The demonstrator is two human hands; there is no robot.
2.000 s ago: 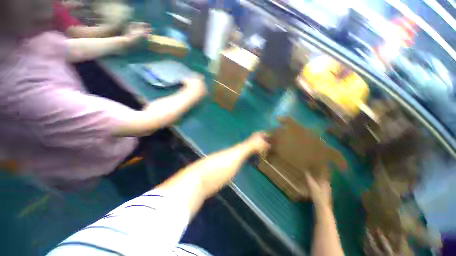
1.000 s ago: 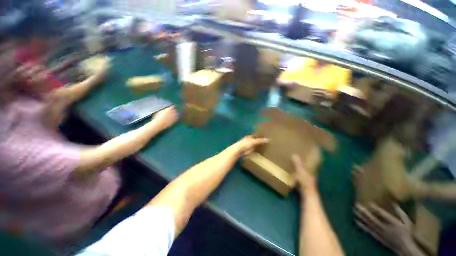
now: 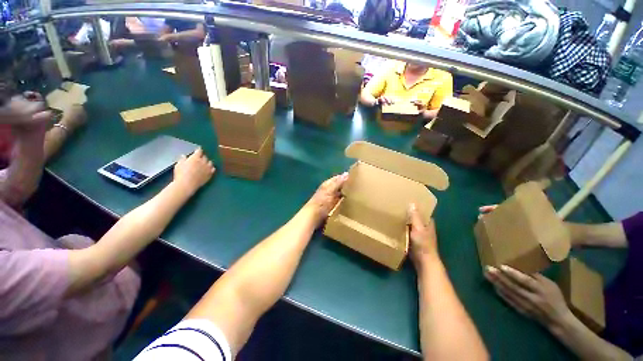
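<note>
A brown mailer box [image 3: 366,242] sits open on the green table in front of me, its front wall facing me. Its lid [image 3: 388,189] stands raised at the back, with the long rounded tuck flap [image 3: 397,166] bent at the lid's free edge. My left hand [image 3: 330,195] grips the box's left side near the lid. My right hand [image 3: 421,233] grips the right side, with the thumb up by the side flap. The fingertips of both hands are partly hidden by the board.
Two closed boxes are stacked [image 3: 243,127] at the left. A neighbour's hand rests at a bench scale [image 3: 150,161], with a closed box [image 3: 150,118] behind. At the right, another person's hands hold an open box [image 3: 522,229]. A metal rail [image 3: 395,46] crosses beyond the table [image 3: 282,218].
The view has turned and steadied, so the box appears further left and sharper. Both hands stay on it, and its lid remains raised. The right neighbour's box now shows clearly.
</note>
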